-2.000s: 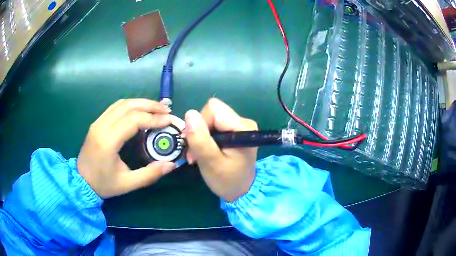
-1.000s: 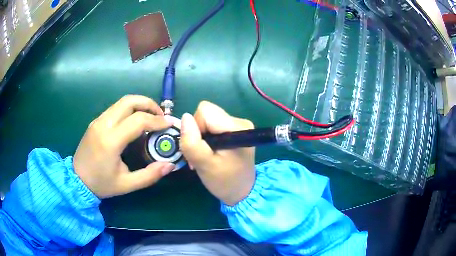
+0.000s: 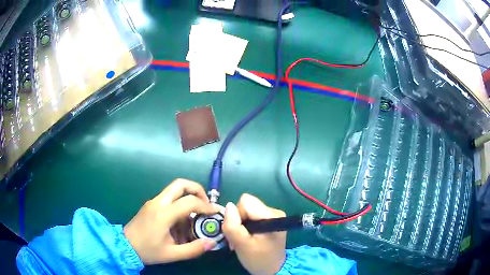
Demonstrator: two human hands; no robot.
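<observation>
A small round component (image 3: 211,228) with a green-yellow centre sits on the round metal test head, near the front of the green mat. My left hand (image 3: 167,224) grips around the head's left side, thumb in front and fingers behind. My right hand (image 3: 254,231) holds the black test probe (image 3: 274,223), which lies nearly level with its tip end at the component's right edge. The tip is hidden by my fingers. Red and black wires leave the probe's silvery collar. A dark blue cable (image 3: 216,174) plugs into the back of the head.
A brown-red square pad (image 3: 197,128) lies behind the head. Paper slips (image 3: 208,59) and a white pen (image 3: 253,77) lie farther back. A left blister tray (image 3: 80,59) holds black parts. A clear ridged tray (image 3: 403,182) stands right, with one part at its far corner. A black device (image 3: 248,9) is at the far edge.
The view has tilted up, so hands and head appear lower and the slips, pen and more of the left tray show. Both hands keep their hold. The probe wires have shifted.
</observation>
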